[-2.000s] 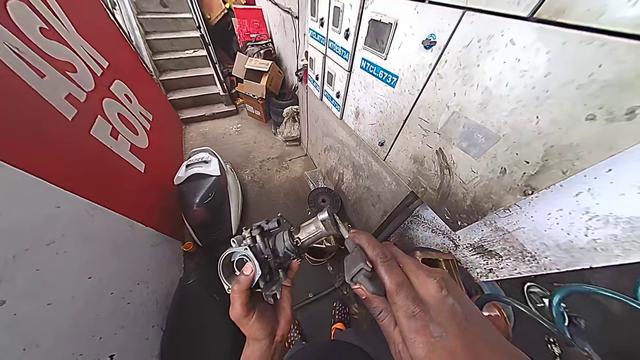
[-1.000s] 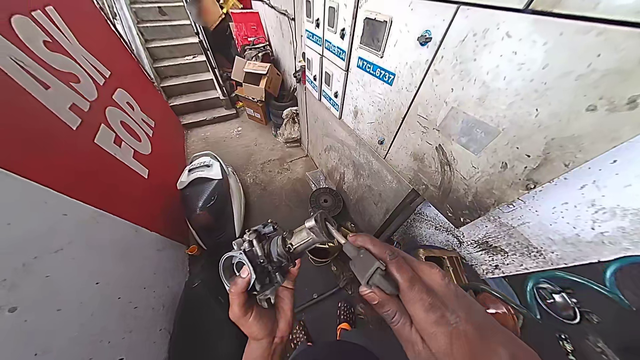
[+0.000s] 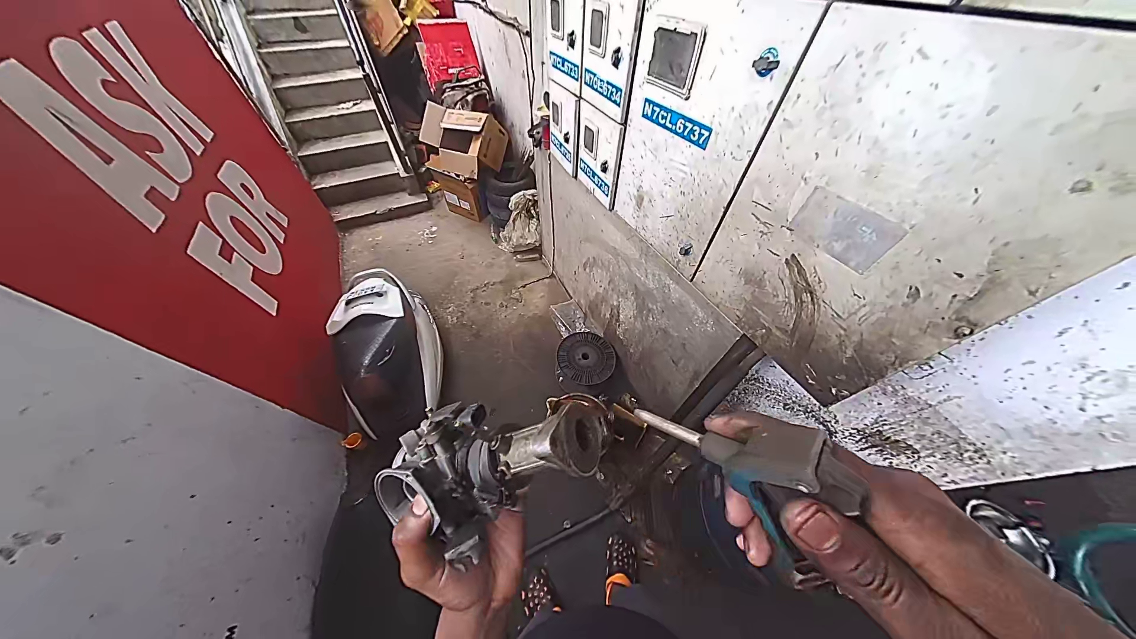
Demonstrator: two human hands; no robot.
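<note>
My left hand point(image 3: 466, 559) grips a dirty metal carburetor point(image 3: 444, 479) from below, its thumb at the round mouth on the left side. A short curved metal intake pipe point(image 3: 546, 448) joins the carburetor's right side, its flanged open end facing right. My right hand point(image 3: 852, 541) is closed around a grey air blow gun point(image 3: 772, 457) with a teal part beneath. The gun's thin metal nozzle point(image 3: 666, 428) points left toward the pipe's flange, with a small gap between them.
Beyond my hands, a black round slotted part point(image 3: 586, 357) lies on the floor. A black and white scooter part point(image 3: 382, 346) stands by the red wall point(image 3: 293, 355). Cardboard boxes point(image 3: 466, 146), tyres point(image 3: 508, 191) and stairs point(image 3: 337, 133) are farther back. Metal cabinets point(image 3: 754, 177) line the right; a teal hose point(image 3: 1087, 559) lies lower right.
The blow gun's nozzle, earlier at the pipe's open end, is now a little away to its right. The pipe's open end has turned more into view. My left hand still holds the carburetor.
</note>
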